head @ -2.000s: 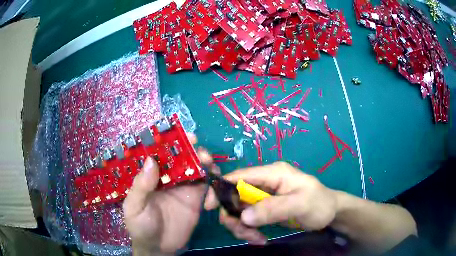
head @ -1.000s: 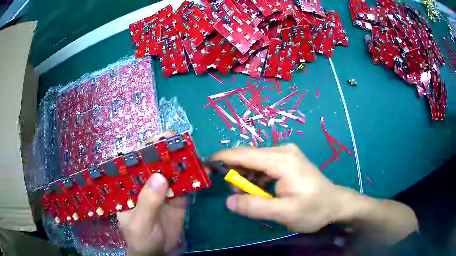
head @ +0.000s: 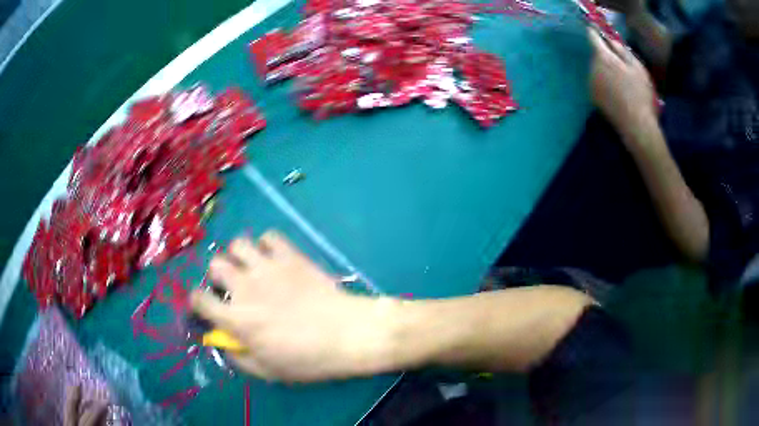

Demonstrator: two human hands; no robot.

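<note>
The view is blurred. My right hand (head: 287, 320) is over the bench left of centre, back of the hand up, around the cutters; their yellow handle (head: 223, 340) shows below the fingers and the jaws are not clear. Thin red waste strips (head: 171, 304) lie beside and beneath this hand. Only a few fingers of my left hand (head: 81, 411) show at the bottom left edge, in front of the bubble-wrapped panels (head: 58, 366). The red panel strip cannot be made out.
A heap of red single boards (head: 141, 187) lies at the left, another heap (head: 391, 62) at the top. A small metallic piece (head: 293, 176) lies near the white line (head: 300, 220) on the green bench. Another person's hand (head: 622, 83) holds something red at the top right.
The view has swung right, so the heaps and wrapped panels appear further left. The panel strip is no longer visible, my left hand is mostly out of view, and the other person has appeared.
</note>
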